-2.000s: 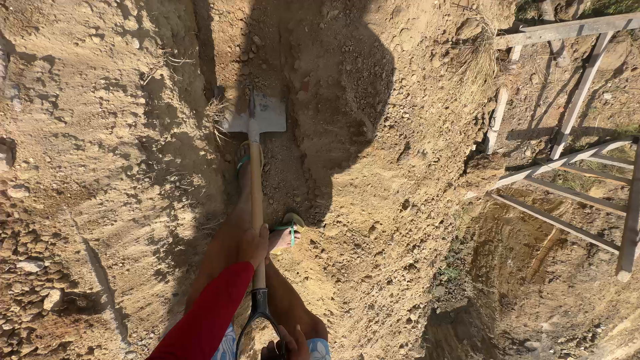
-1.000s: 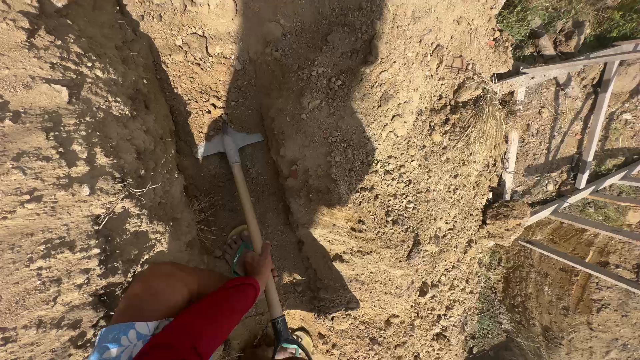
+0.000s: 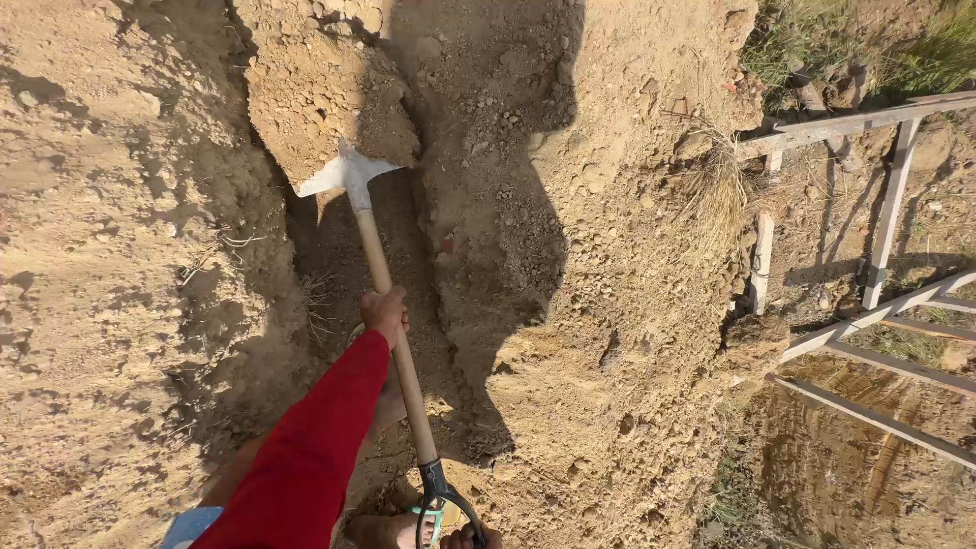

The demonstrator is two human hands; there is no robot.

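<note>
A shovel with a wooden shaft (image 3: 408,381) runs through the lower middle of the view. My left hand (image 3: 385,313), at the end of a red sleeve, is closed around the middle of the shaft. At the lower edge, my right hand (image 3: 471,538) grips the black D-handle (image 3: 433,480) and is partly cut off. The pale metal blade (image 3: 352,175) carries a large heap of sandy soil (image 3: 324,99), which hides most of it. Beneath is a narrow trench (image 3: 335,252). A sandalled foot (image 3: 393,530) shows beside the handle.
Rough earth banks (image 3: 625,381) flank the trench, with dry roots (image 3: 210,255) on the left. A wooden frame of pale bars (image 3: 888,213) stands at the right, near a dry grass tuft (image 3: 720,191). Green grass (image 3: 934,57) grows at the upper right.
The shovel blade was bare two seconds ago and now bears a heap of soil. My left hand has stayed on the shaft. The view has shifted.
</note>
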